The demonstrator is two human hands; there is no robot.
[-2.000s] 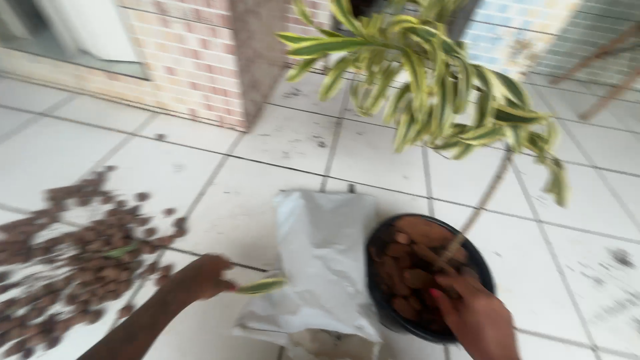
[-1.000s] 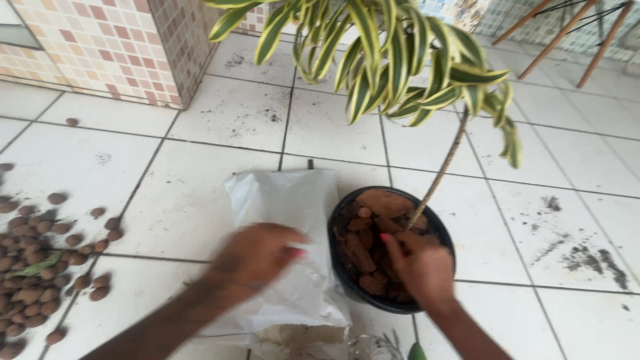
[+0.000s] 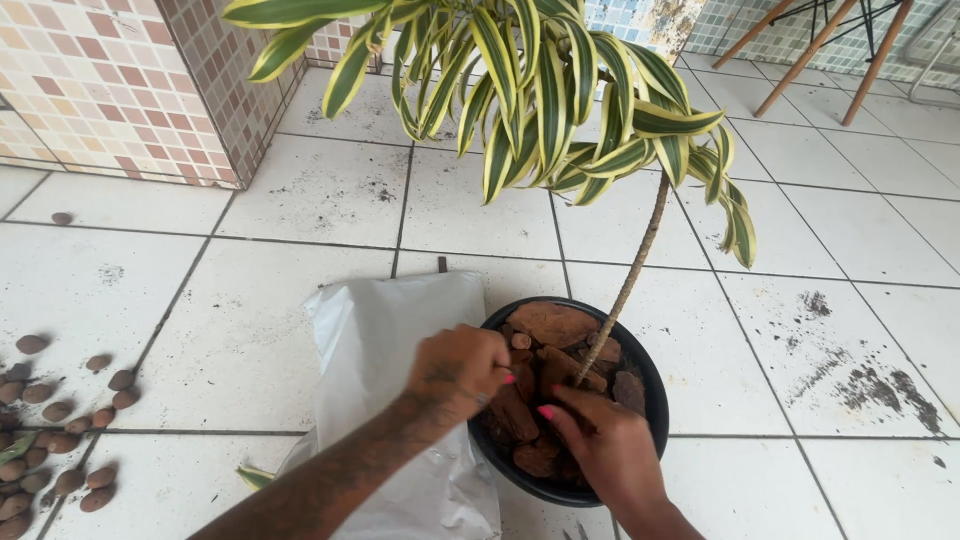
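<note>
A black plastic pot (image 3: pixel 658 442) holds reddish-brown bark chunks (image 3: pixel 551 322) around the thin leaning stem (image 3: pixel 637 262) of a plant with yellow-edged green leaves (image 3: pixel 555 97). My left hand (image 3: pixel 461 367) is over the pot's left rim, fingers curled; whether something small is in them cannot be told. My right hand (image 3: pixel 607 439) reaches into the pot near the stem's base, thumb and fingers at the bark, with its grip partly hidden. A white plastic bag (image 3: pixel 397 322) lies against the pot's left side, partly under my left forearm.
Round brown clay pebbles (image 3: pixel 56 442) are spread on the tiled floor at left. A mosaic-tiled pillar (image 3: pixel 127 97) stands at upper left. Dark soil (image 3: pixel 885 390) is scattered at right, and wooden chair legs (image 3: pixel 810 60) show at upper right. A cut leaf (image 3: pixel 255 476) lies beside the bag.
My left hand, which held a yellow-edged leaf left of the bag two seconds ago, has moved right across the bag to the pot. My right hand has stayed at the bark.
</note>
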